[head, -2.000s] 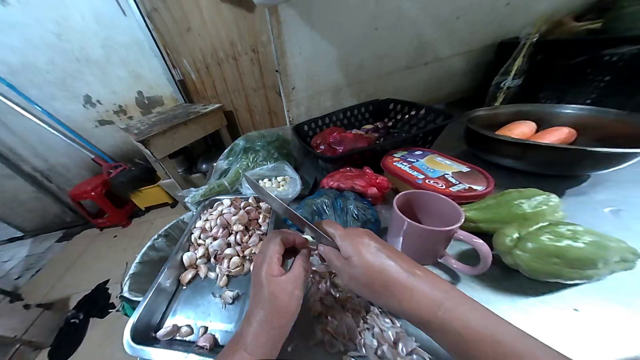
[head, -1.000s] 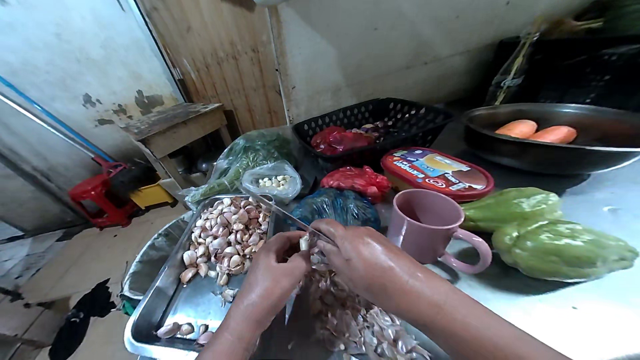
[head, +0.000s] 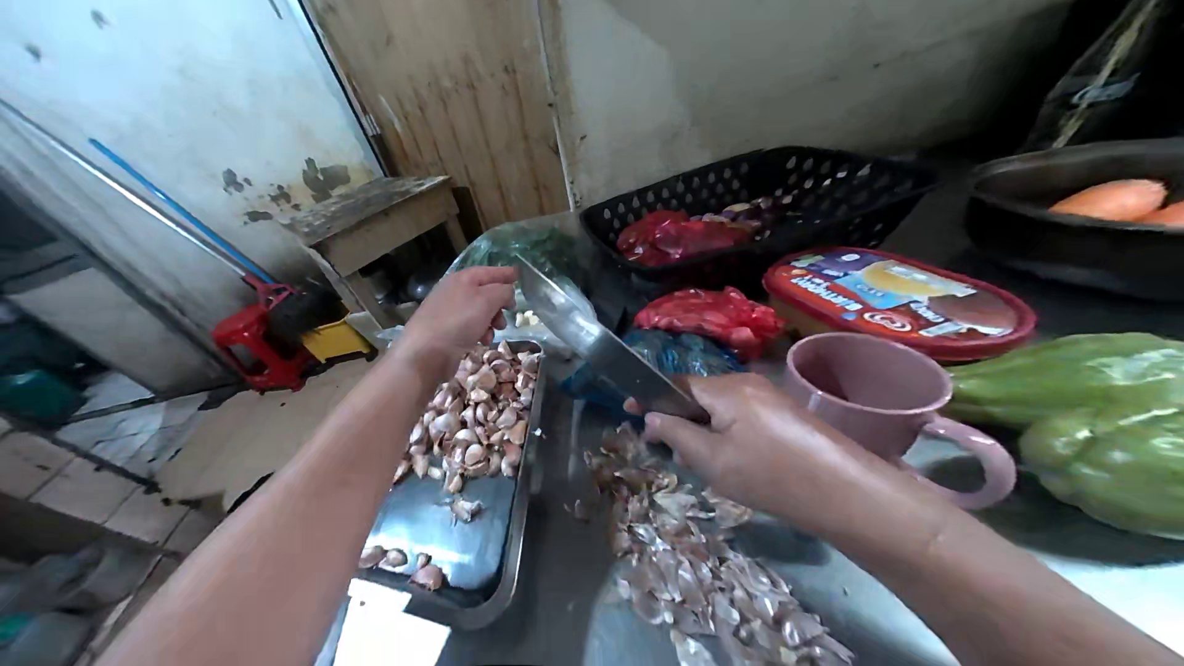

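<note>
My right hand (head: 717, 430) grips a kitchen knife (head: 606, 351), its broad blade slanting up and to the left. My left hand (head: 467, 305) is above the far end of a metal tray (head: 504, 592), beside the knife's tip; whether its curled fingers hold anything cannot be made out. Unpeeled garlic cloves (head: 476, 416) fill the tray's far part, and a few lie at its near end. Below my right hand a heap of garlic skins (head: 703, 564) spreads over the metal table. Behind the blade, partly hidden, a clear bag holds peeled garlic cloves (head: 527, 319).
A pink mug (head: 865, 398) stands right of my right hand, beside green chayotes (head: 1110, 425). Behind are an oval tub with a red-rimmed lid (head: 906, 296), a red plastic bag (head: 712, 319), a blue bag (head: 680, 356), a black basket (head: 786, 236) and a dark pan (head: 1008, 203) holding orange vegetables.
My left hand has moved away from my right hand, forward to the tray's far end. The knife's blade, held low between both hands a second ago, now points up and forward.
</note>
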